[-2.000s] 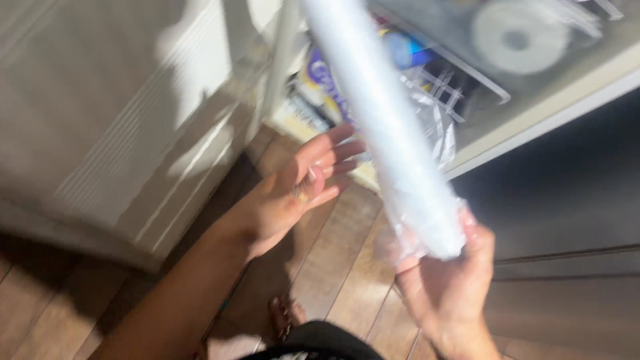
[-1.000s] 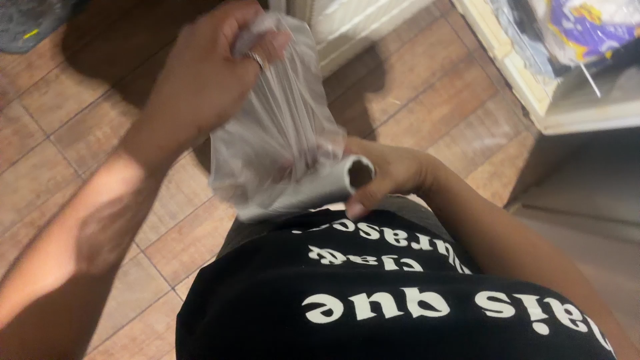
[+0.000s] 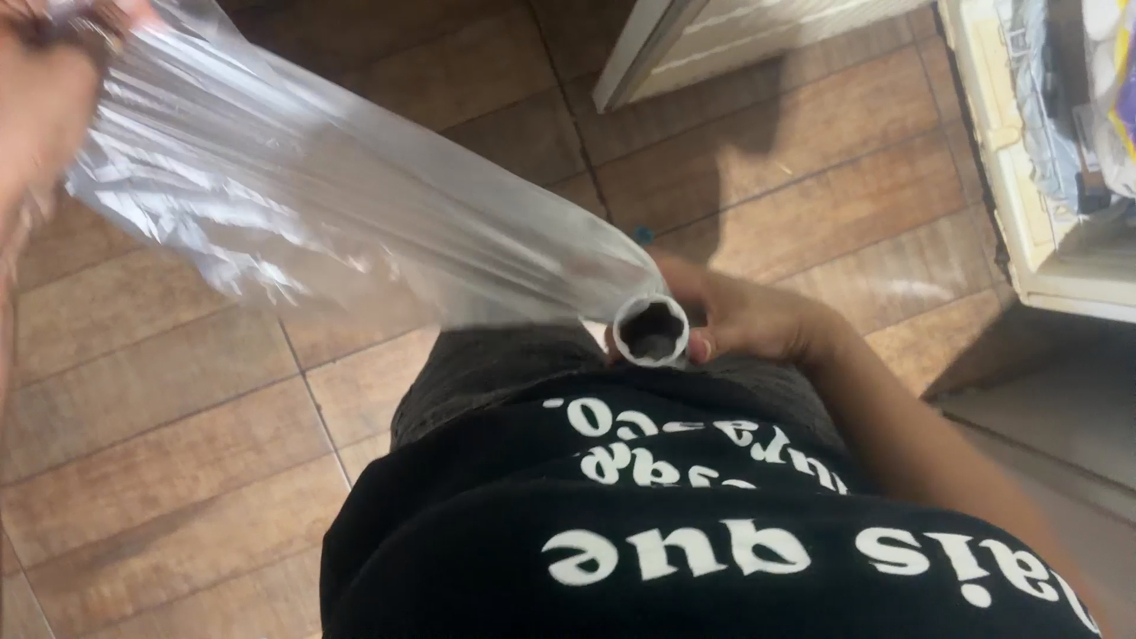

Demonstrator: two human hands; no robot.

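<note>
A roll of clear plastic bags (image 3: 652, 330) is held against my waist, its hollow core facing up toward me. My right hand (image 3: 737, 311) grips it from the far side, partly hidden behind the roll. From there a stretch of translucent plastic (image 3: 355, 195) runs up to the left, pulled taut and creased. At the upper left edge my left hand (image 3: 44, 115), blurred and cut off by the frame, holds the other end of that plastic bunched in its fingers.
Wood-look tiles (image 3: 177, 479) cover the floor. An open white door (image 3: 692, 44) stands at the top. At the right is an open cabinet or drawer (image 3: 1003, 142) with plastic-wrapped items inside. My black shirt (image 3: 497, 550) bears white writing.
My left hand has moved away from the roll to the upper left, drawing out a long stretch of plastic. The roll, aimed across the cabinet two seconds ago, is now at my waist.
</note>
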